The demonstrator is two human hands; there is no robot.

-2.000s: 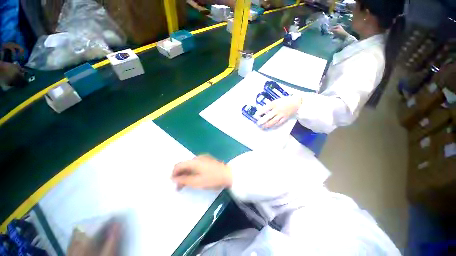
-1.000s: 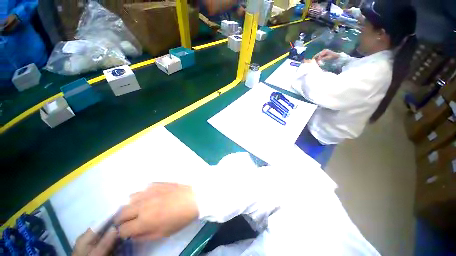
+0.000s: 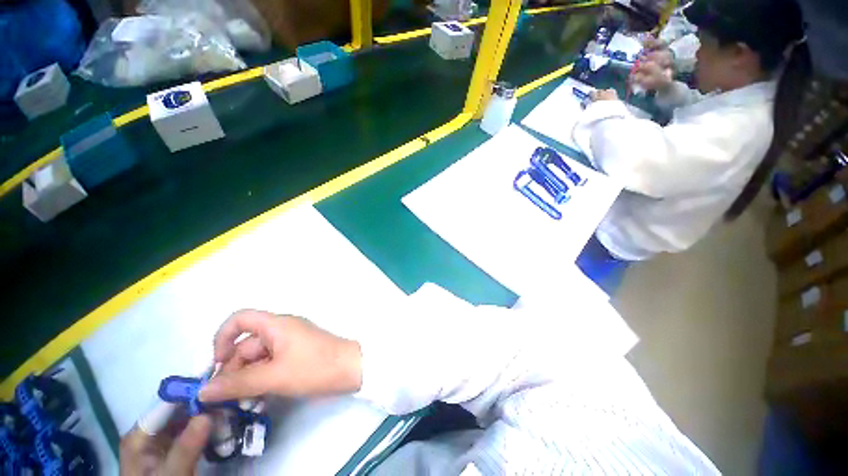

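Note:
My right hand (image 3: 288, 358) comes in from the right and pinches the blue strap of a wristwatch (image 3: 181, 390) between thumb and fingers. My left hand (image 3: 167, 451), cut off by the bottom edge, holds the same watch from below, with a pale cover on one finger. The strap end points left. The dark watch case and a small white label (image 3: 253, 439) show below my right hand. The buckle area is hidden by my fingers. A white work sheet (image 3: 279, 270) lies under my hands.
Closed blue watches (image 3: 42, 432) stand at the lower left. Several blue watches (image 3: 549, 177) lie on a second sheet (image 3: 465, 200) at the right. A person (image 3: 651, 158) works beyond it. White boxes (image 3: 186, 125) stand on the yellow-edged conveyor (image 3: 270, 181). A bottle (image 3: 499, 109) stands by the post.
Both hands have come together at the lower left. The watch, blurred between them a second ago, now shows clearly with its strap end out to the left. The neighbour's sheet shows watches without the hand on them.

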